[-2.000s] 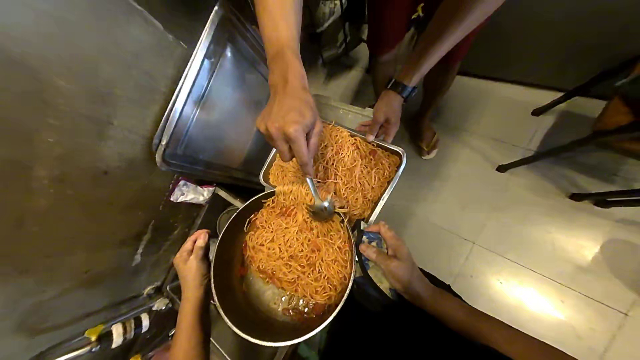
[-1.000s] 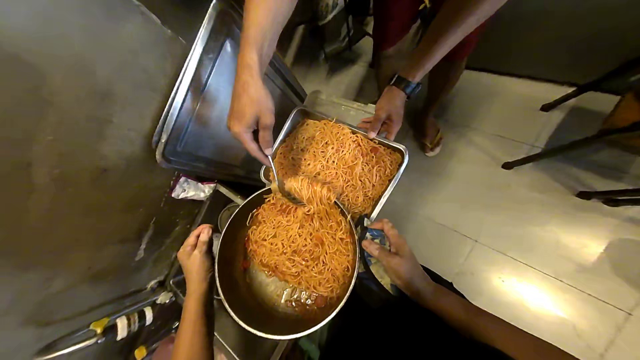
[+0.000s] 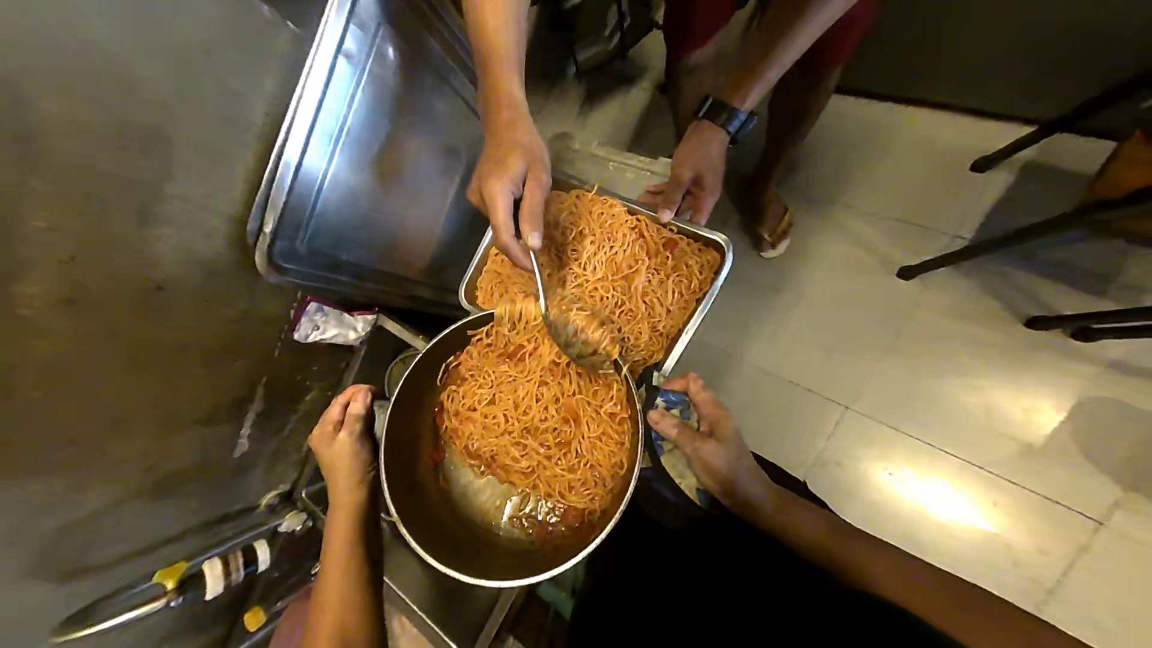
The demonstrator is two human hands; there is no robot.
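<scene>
A round metal pot [image 3: 409,513] of sauced spaghetti [image 3: 549,414] is between my hands, its far rim over the near edge of a rectangular metal tray [image 3: 711,301] heaped with spaghetti. My left hand [image 3: 345,443] grips the pot's left side; the handle is mostly hidden. With my right hand [image 3: 711,436] I clasp a blue patterned cloth [image 3: 675,414] at the right side. Another person's hand [image 3: 515,184] works a metal serving spoon [image 3: 580,342] at the pot's far rim, where strands hang into the tray. That person's other hand [image 3: 691,175] holds the tray's far edge.
Large metal trays [image 3: 378,153] lean at the upper left, near a small plastic packet [image 3: 333,324]. Tongs [image 3: 135,603] and other utensils lie at lower left. Black furniture legs [image 3: 1017,238] stand on the tiled floor at right. The person's sandaled foot [image 3: 772,229] is beyond the tray.
The other person's spoon hand moved left, then back right, and the spoon now rests across the pot's far rim. My hands have stayed at the pot's sides.
</scene>
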